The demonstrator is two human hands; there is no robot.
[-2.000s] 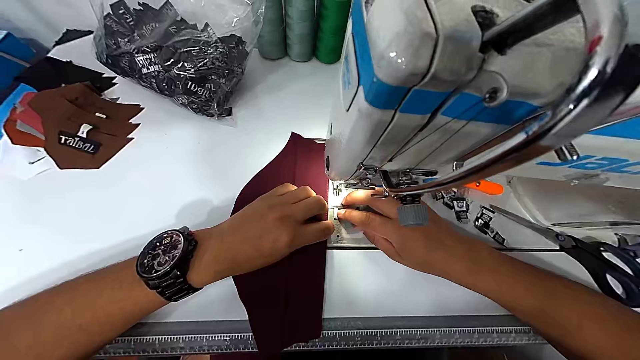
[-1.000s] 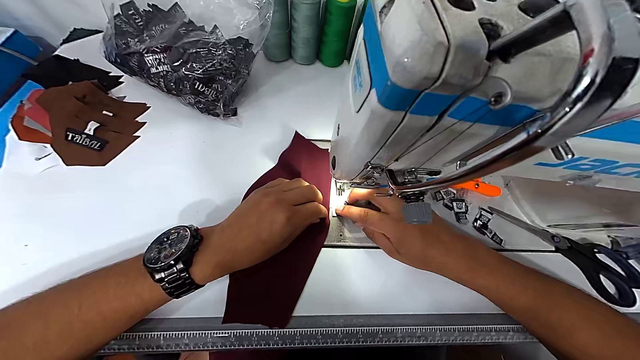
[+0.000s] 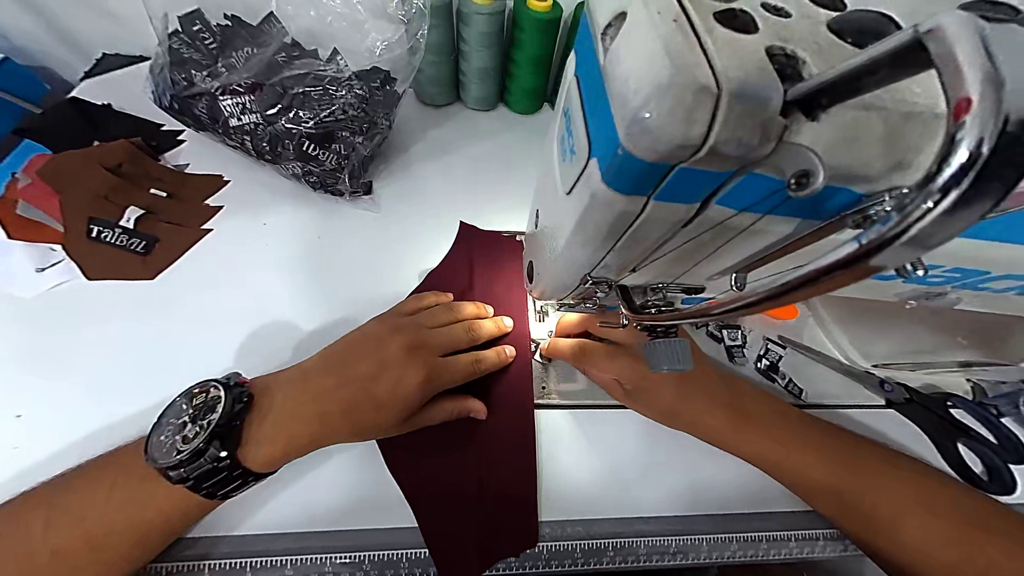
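Note:
A maroon fabric piece (image 3: 488, 448) lies on the white table, its right edge beside the lit needle area of the sewing machine (image 3: 656, 104). My left hand (image 3: 400, 360) rests on this fabric, palm down, fingers slightly apart and pointing right. My right hand (image 3: 616, 360) is just right of the fabric edge, partly behind the machine's thread tension knob (image 3: 668, 354). Between its thumb and fingertips is a small dark label (image 3: 539, 350), close to the presser foot, which is mostly hidden.
Scissors (image 3: 904, 392) and small loose labels (image 3: 772, 364) lie right of my right hand. Thread cones (image 3: 481, 56) stand behind, beside a clear bag of black labels (image 3: 280, 104). Brown fabric pieces (image 3: 136, 208) lie far left. A metal ruler (image 3: 336, 560) runs along the front edge.
My left hand's fingers have spread out flatter on the maroon fabric; they were more curled before. The fabric's lower end has shifted to the right. My right hand stays near the needle.

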